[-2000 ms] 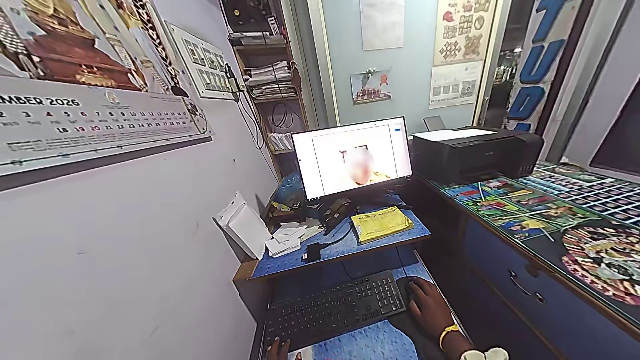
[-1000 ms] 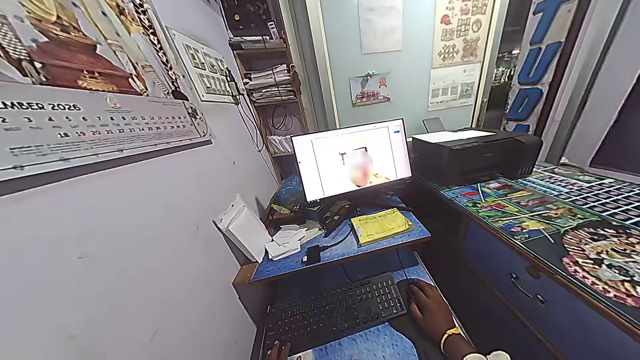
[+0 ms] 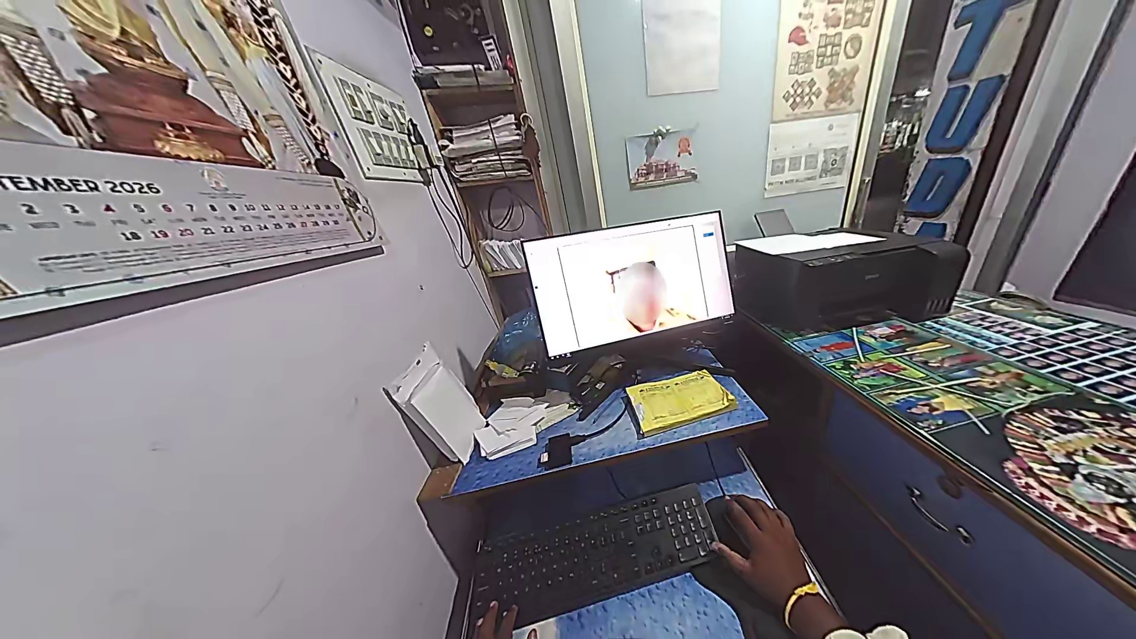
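My right hand (image 3: 769, 552), with a yellow band at the wrist, rests over a black computer mouse (image 3: 726, 524) on the pull-out shelf. To its left lies a black keyboard (image 3: 590, 555). Only the fingers of my left hand (image 3: 499, 621) show, at the keyboard's lower left corner; the rest is cut off by the frame's bottom edge. Above, on the blue desk top, a monitor (image 3: 635, 284) displays a picture of a person with the face blurred.
A yellow pad of forms (image 3: 679, 402), loose white papers (image 3: 510, 428), a white box (image 3: 437, 404) and a black cable adapter (image 3: 556, 451) are on the upper desk. A black printer (image 3: 852, 275) stands on the counter (image 3: 896, 386) at right. The wall (image 3: 266, 461) closes the left side.
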